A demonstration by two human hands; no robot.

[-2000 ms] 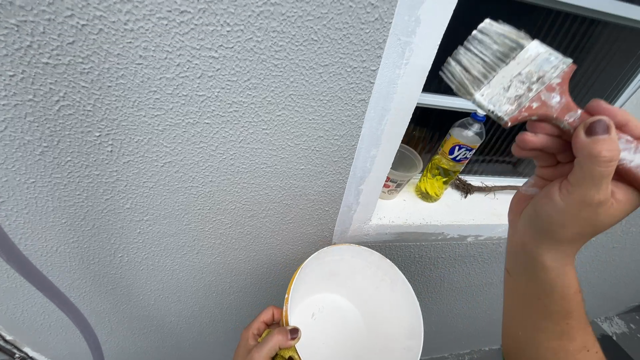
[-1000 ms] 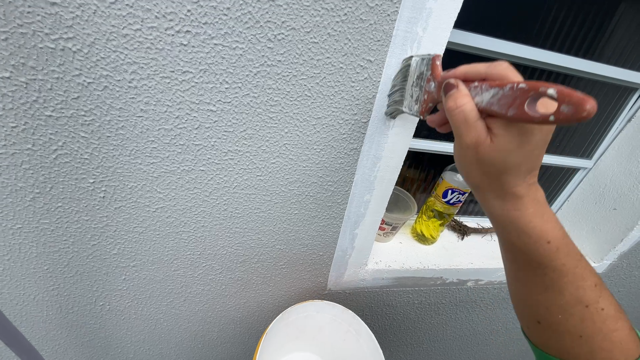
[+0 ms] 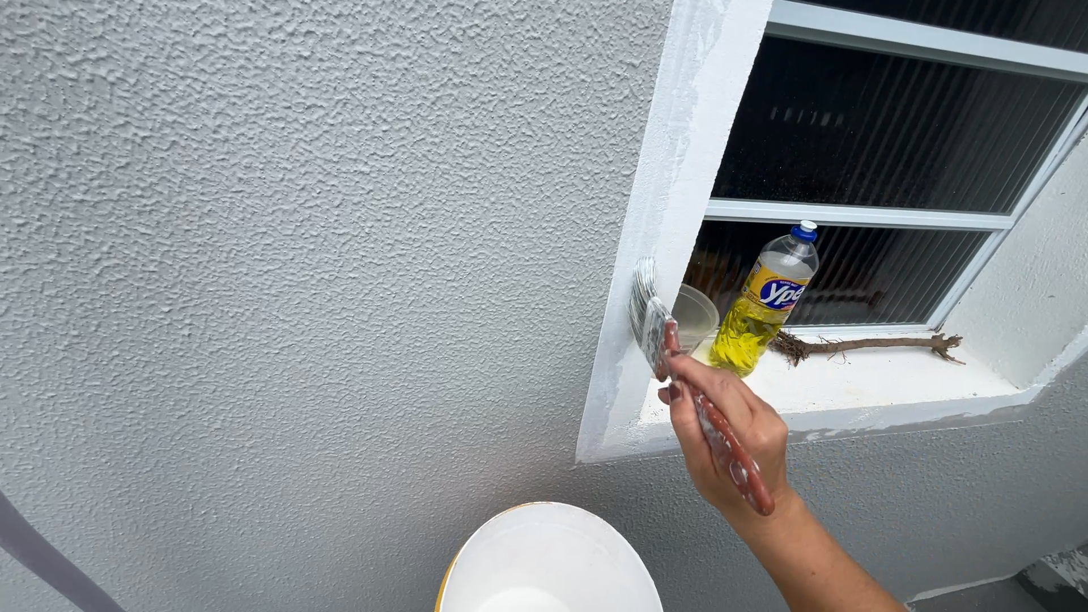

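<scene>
My right hand (image 3: 735, 429) grips a paintbrush (image 3: 710, 412) by its red, paint-spattered handle. The bristles press against the white trim (image 3: 633, 340) on the left side of the window, near its lower corner, and bend upward. Below, at the bottom edge of the view, is a round bucket (image 3: 552, 552) with a white inside and a bit of yellow outside. My left hand is out of view, so its hold on the bucket cannot be seen.
On the white window sill (image 3: 858, 387) stand a clear plastic tub (image 3: 695, 314) and a Ypê bottle (image 3: 761, 302) of yellow liquid, beside a dry twig (image 3: 875, 343). Textured grey wall (image 3: 340, 255) surrounds the trim. A grey hose-like strip (image 3: 51, 552) crosses the lower left corner.
The brush was first held up in front of the window, then laid on the upper trim, and is now lower down the trim. My left hand, earlier at the bucket's rim, has left the view.
</scene>
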